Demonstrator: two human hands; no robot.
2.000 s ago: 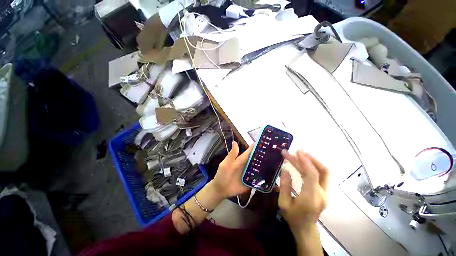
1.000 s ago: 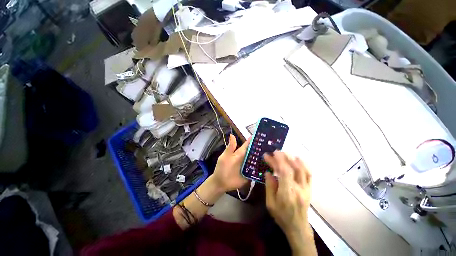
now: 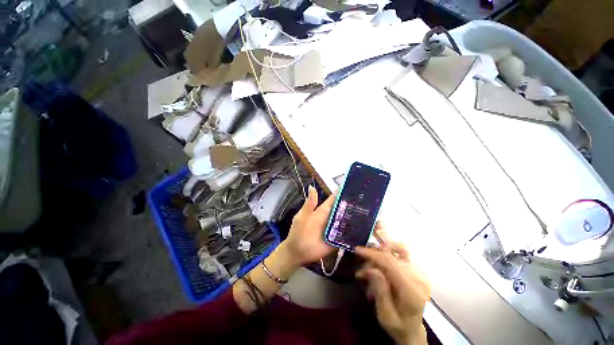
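Observation:
A smartphone (image 3: pixel 359 205) with a dark lit screen and a blue-green edge is held upright at the table's front edge. A white cable (image 3: pixel 332 264) is plugged into its lower end. My left hand (image 3: pixel 310 232) holds the phone from its left side and from below. My right hand (image 3: pixel 392 279) is at the phone's lower right, holding nothing, with a finger by the screen's bottom edge and the other fingers partly curled. The right hand is slightly blurred.
Long pale panels (image 3: pixel 464 151) lie on the white table (image 3: pixel 323 135). The sewing machine's needle area (image 3: pixel 518 263) and round lamp (image 3: pixel 584 222) are at right. A blue crate (image 3: pixel 176 253) full of bundles stands at lower left. A pale tub (image 3: pixel 538 57) is behind the table.
My right hand has moved from over the screen down to the phone's bottom edge. The screen shows a different, darker picture. My left hand still holds the phone.

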